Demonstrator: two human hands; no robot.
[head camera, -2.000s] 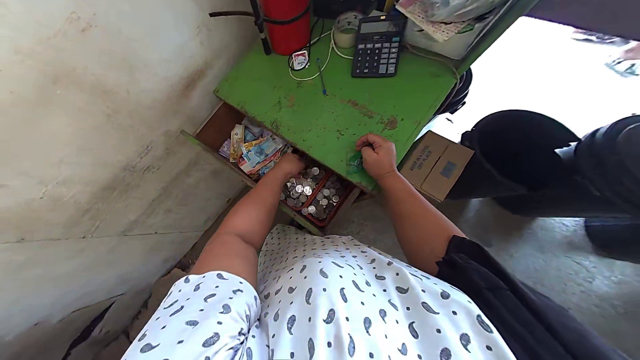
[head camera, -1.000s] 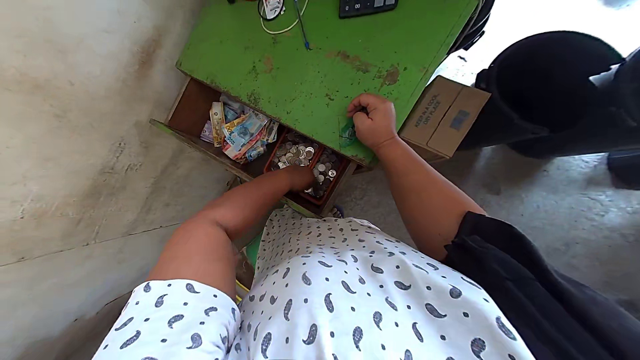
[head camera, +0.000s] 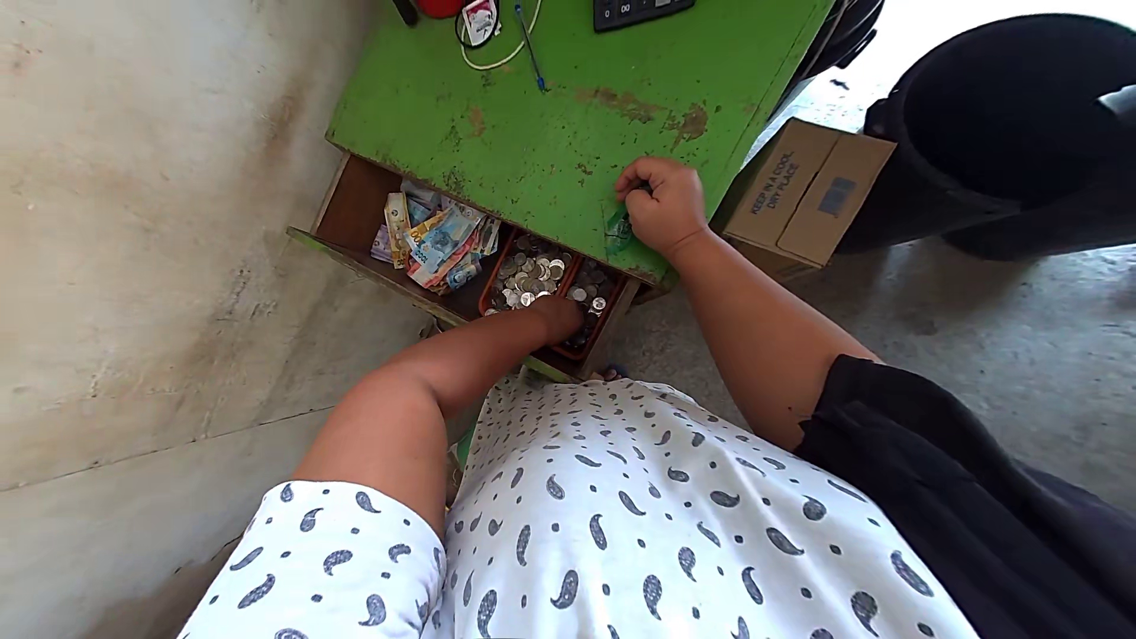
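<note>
My left hand (head camera: 559, 318) reaches into the open wooden drawer (head camera: 351, 209), over the divide between two orange-rimmed coin trays; its fingertips are hidden among the coins. Silver coins (head camera: 532, 275) fill the left tray, and darker coins (head camera: 596, 282) lie in the right one. Loose banknotes (head camera: 444, 238) are heaped in the drawer to the left of the trays. My right hand (head camera: 664, 202) rests curled on the front right part of the green table (head camera: 532, 142). Beside its fingers lies a piece of green plastic (head camera: 619, 229); whether the hand grips it does not show.
On the table are a blue pen (head camera: 531, 53), a white cord (head camera: 488, 67) and a black calculator (head camera: 641, 11). A cardboard box (head camera: 803, 191) and large black tubs (head camera: 985, 115) stand at the right. A stained wall (head camera: 177, 222) rises at the left.
My left hand has moved right, from beside the banknotes and left coin tray to the right coin tray. My right hand stays at the table edge. The view has tilted down.
</note>
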